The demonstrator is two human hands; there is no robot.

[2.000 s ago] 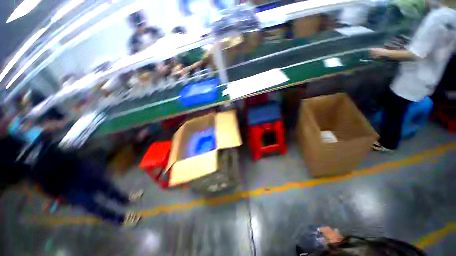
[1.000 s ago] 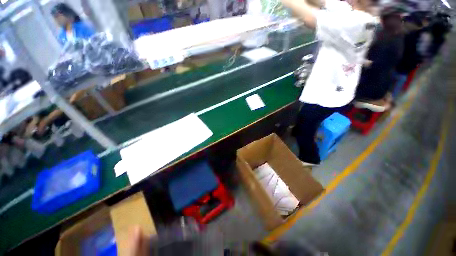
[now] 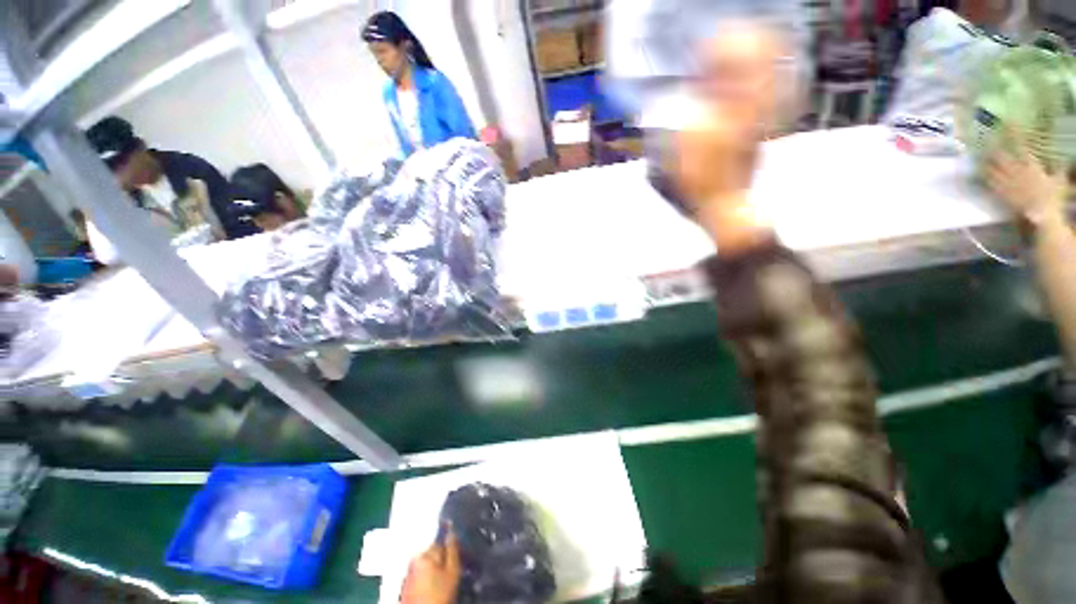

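A clear bag of black cables point(image 3: 502, 549) lies on the white sheet point(image 3: 602, 490) on the green bench, cut off by the lower edge. My left hand point(image 3: 434, 576) is low in the picture, its fingers gripping the bag's left edge. My right arm reaches up over the bench and shelf. My blurred right hand point(image 3: 729, 136) is at the top centre, closed on a pale, shiny clear plastic bag point(image 3: 643, 59); its contents are too blurred to tell.
Heaped bagged cables point(image 3: 413, 248) lie on the white shelf point(image 3: 826, 189), left of my right arm. A slanted post point(image 3: 295, 395) stands before them. A blue tray point(image 3: 325, 519) is on the bench. At right, a person's hand touches a green fan point(image 3: 1021, 100).
The view has moved in close to the bench and shelf. My right arm has come up over the shelf. The bag of cables now shows on the white sheet, with my left hand at it.
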